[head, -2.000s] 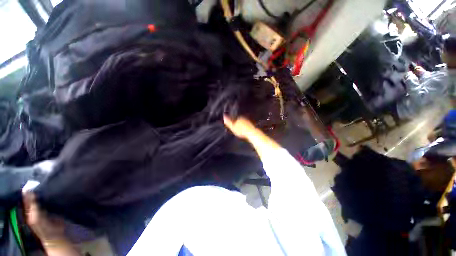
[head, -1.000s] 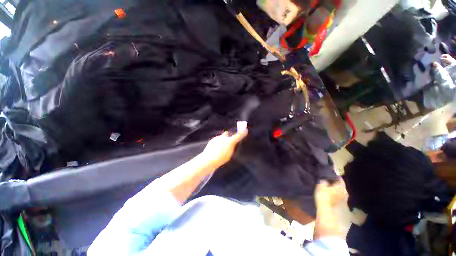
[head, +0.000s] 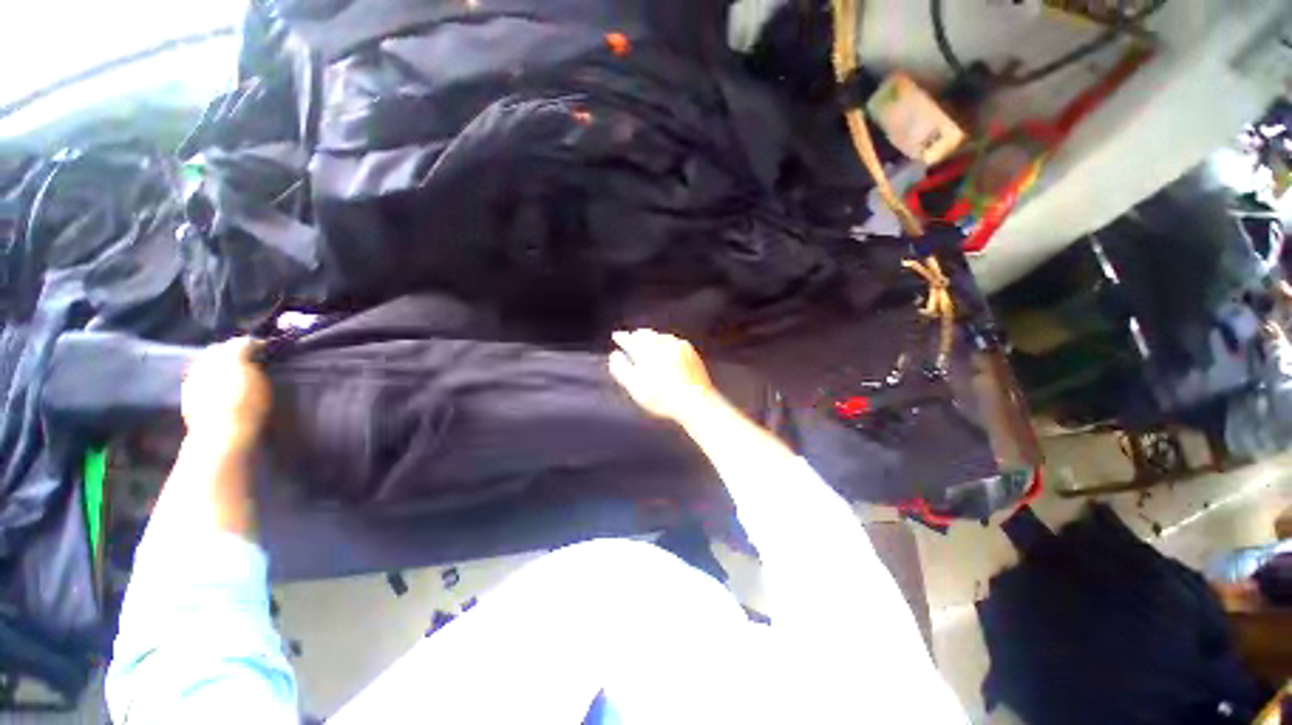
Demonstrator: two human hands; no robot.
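A dark garment piece (head: 468,411) lies spread over the long grey pressing arm (head: 121,380), whose left end shows bare. My left hand (head: 224,390) holds the garment's left end, slightly blurred. My right hand (head: 660,373) rests on the garment's upper edge near the middle, fingers bent on the cloth; whether it pinches the cloth is unclear. The steam iron (head: 867,407), with a red part, stands at the right end of the table, apart from my hands.
A large dark garment pile (head: 524,156) with small orange labels (head: 618,44) lies behind the work. A tan steam hose (head: 862,142) and a pale tag (head: 914,119) hang by the wall. Red straps (head: 999,213) lie on the ledge. A black heap (head: 1105,609) is on the floor right.
My left hand has moved far left to the garment's end. My right hand has come from the right table end to the middle. The garment now covers much of the pressing arm.
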